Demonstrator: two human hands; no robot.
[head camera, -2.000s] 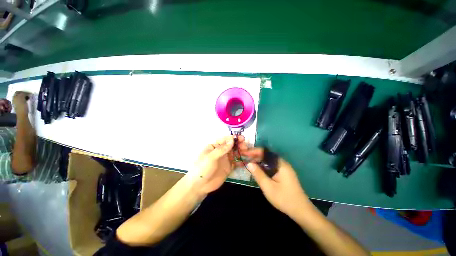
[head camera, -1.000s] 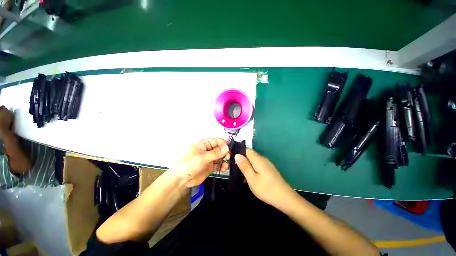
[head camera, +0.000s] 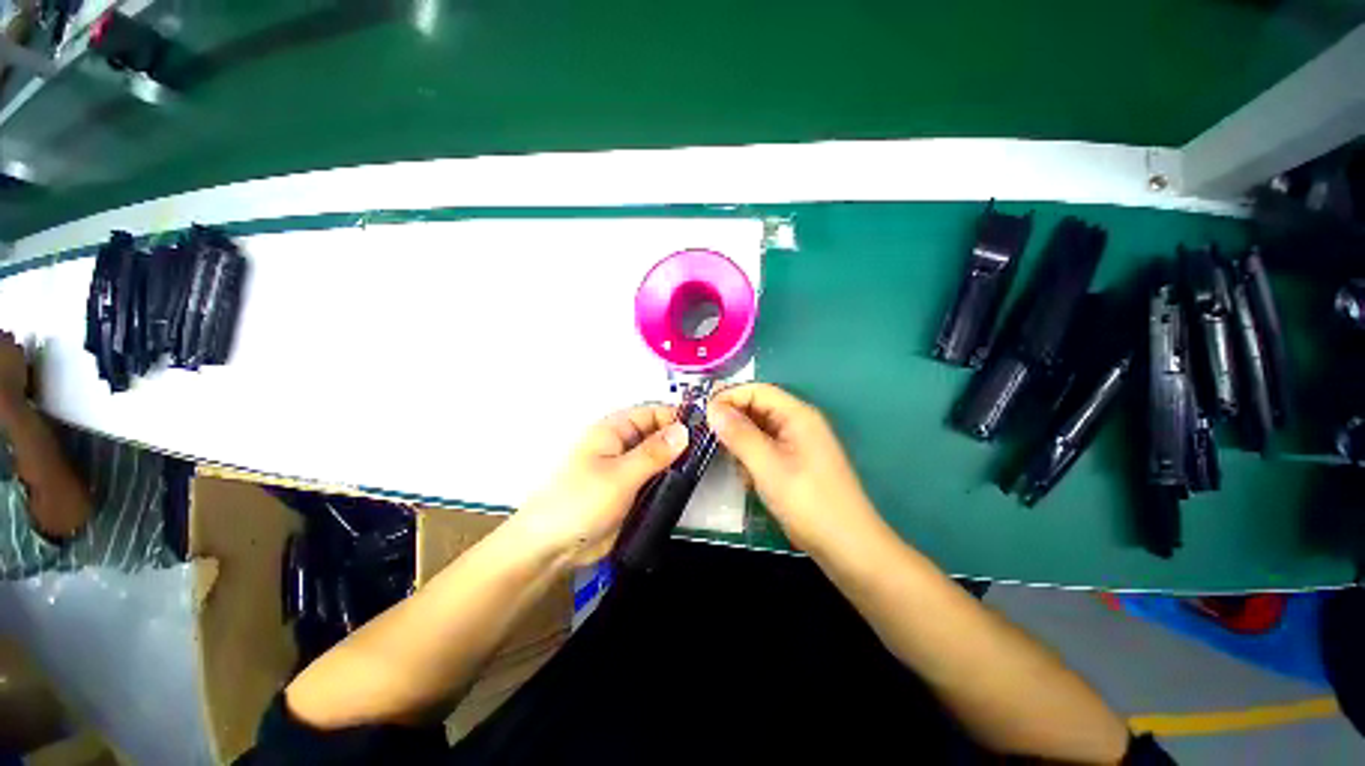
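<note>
A hair dryer body with a glossy pink end ring (head camera: 696, 310) sits on the white sheet (head camera: 449, 344) near its right edge, its round opening facing up. A long black handle shell (head camera: 659, 506) slants down and left from the body's neck (head camera: 690, 389). My left hand (head camera: 606, 476) holds the handle shell near its upper end. My right hand (head camera: 786, 457) has its thumb and fingers pinched at the neck, touching the parts there; the small pieces under the fingertips are too small to make out.
Several loose black handle shells (head camera: 1171, 404) lie on the green surface (head camera: 861, 389) at right. A row of slim black pieces (head camera: 165, 304) stands on the sheet at left. A carton (head camera: 232, 599) of black parts is below the edge. Another person's arm (head camera: 42, 464) is at far left.
The black handle shell has come between my hands and now slants down-left below the neck, instead of upright under my right hand. My right fingers have moved up to the neck.
</note>
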